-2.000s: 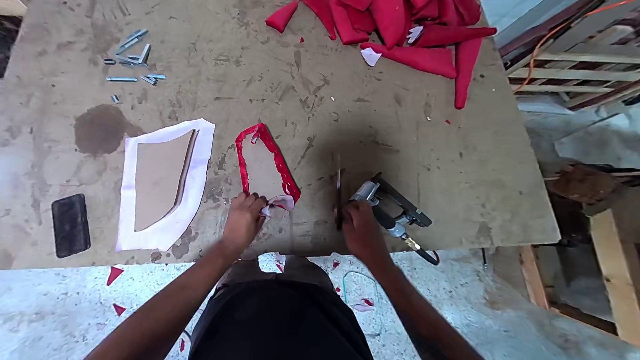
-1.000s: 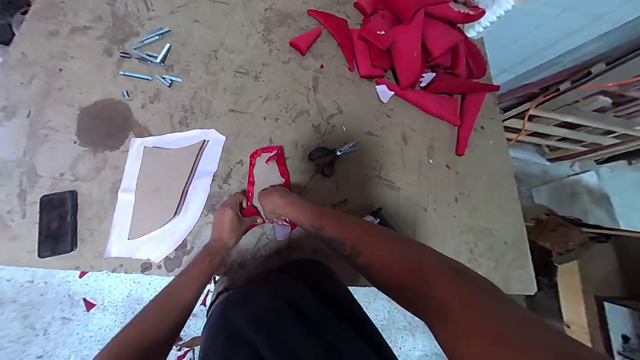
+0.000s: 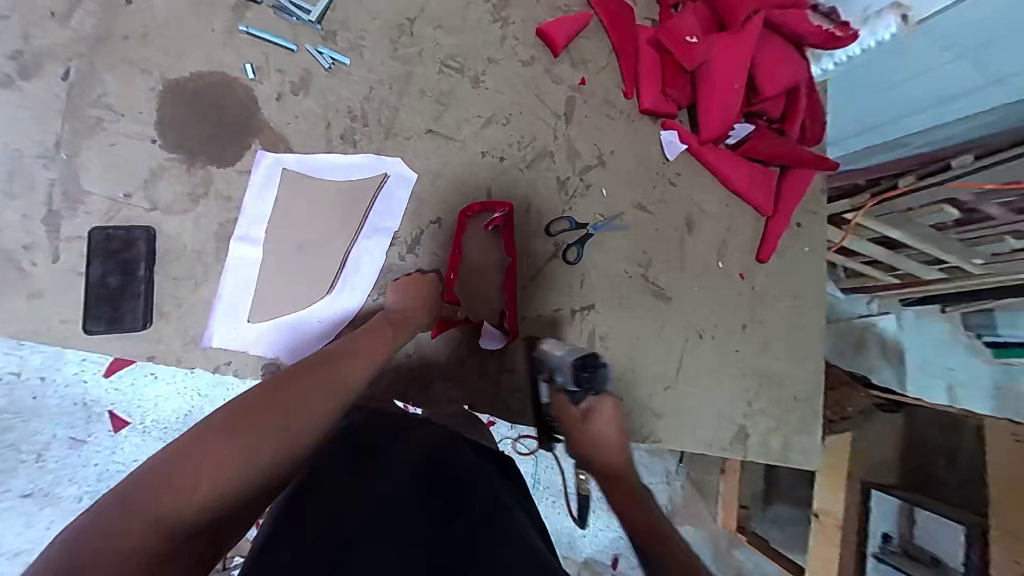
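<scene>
A narrow board panel (image 3: 482, 268) with red fabric folded over its edges lies face down near the table's front edge. My left hand (image 3: 414, 300) rests at its left edge, fingers bent and partly hidden, so its hold is unclear. In my right hand (image 3: 590, 428) is a pneumatic staple gun (image 3: 572, 368), just right of the panel's lower end, with a hose hanging below it. Scissors with dark handles (image 3: 578, 237) lie open to the right of the panel. Left of my left hand, a larger shaped board (image 3: 316, 240) sits on white fabric (image 3: 240, 276).
A phone (image 3: 119, 280) lies at the table's left front. Strips of staples (image 3: 268, 38) are at the back left. Red fabric-covered pieces (image 3: 724, 72) are heaped at the back right. Slatted wooden frames (image 3: 912, 232) stand beyond the table's right edge (image 3: 824, 336).
My right hand was at the panel one second ago; it has moved right and now holds the staple gun. Two seconds ago it was beside the gun; the scissors have since come to lie on the table.
</scene>
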